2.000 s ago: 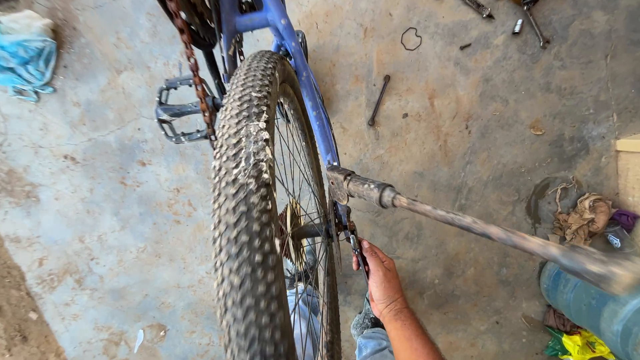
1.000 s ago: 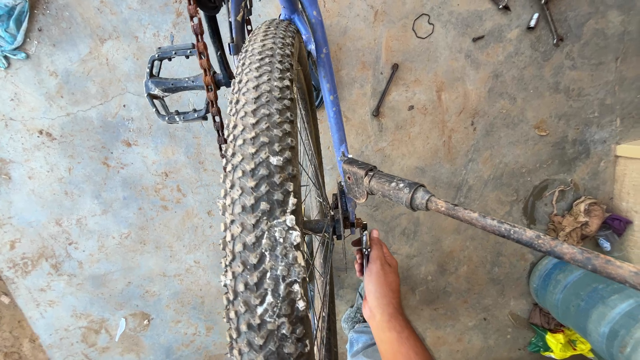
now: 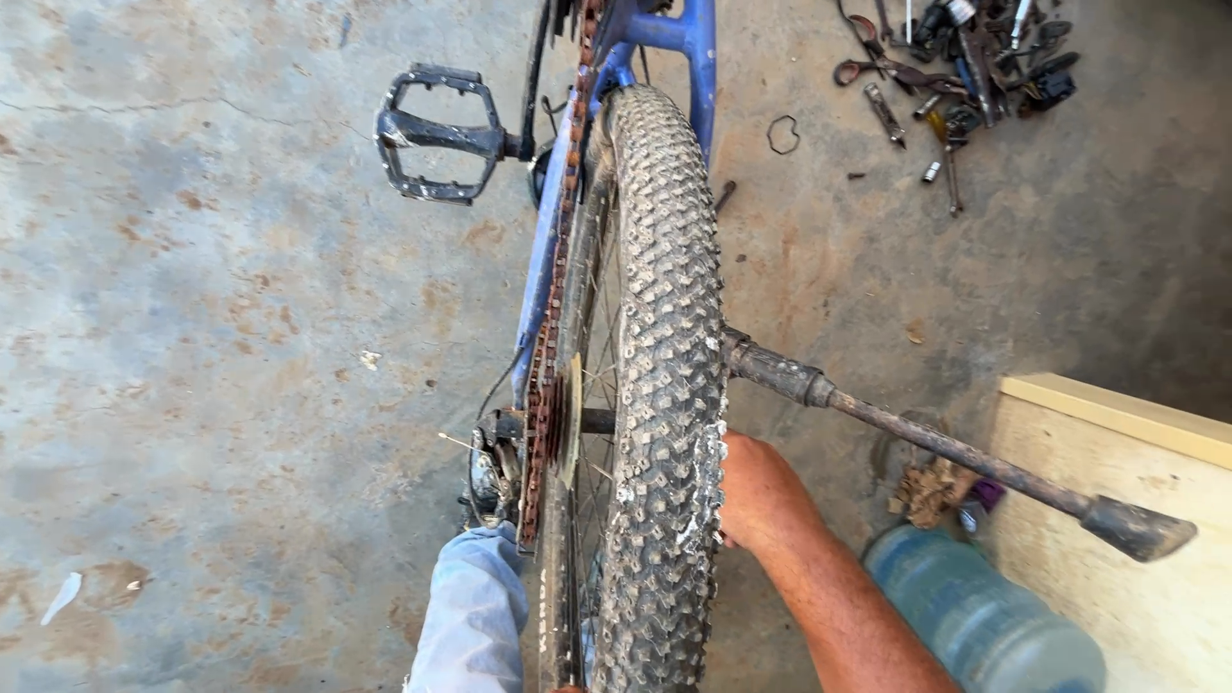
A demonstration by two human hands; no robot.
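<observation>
The knobby rear tire (image 3: 669, 318) of a blue bicycle frame (image 3: 544, 231) runs down the middle. My right hand (image 3: 749, 486) is at the tire's right side, below the kickstand (image 3: 943, 443); its fingers are hidden behind the tire, so its grip cannot be told. A small bit of skin at the bottom edge may be my left hand (image 3: 568, 689), mostly out of the picture. Left of the wheel, a rusty chain (image 3: 568, 212) passes over the rear sprockets (image 3: 549, 414), with the rear derailleur (image 3: 496, 472) beside them.
A black pedal (image 3: 438, 135) sticks out at upper left. Mixed tools (image 3: 972, 67) lie on the concrete floor at upper right. A blue water jug (image 3: 982, 616), a brown rag (image 3: 934, 491) and a pale wooden box (image 3: 1107, 481) are at right. A denim-covered leg (image 3: 472, 616) is at lower left.
The view has shifted, showing the sprocket side. Fingers of my right hand, earlier visible holding a dark metal part or tool near the axle, are now hidden behind the tire.
</observation>
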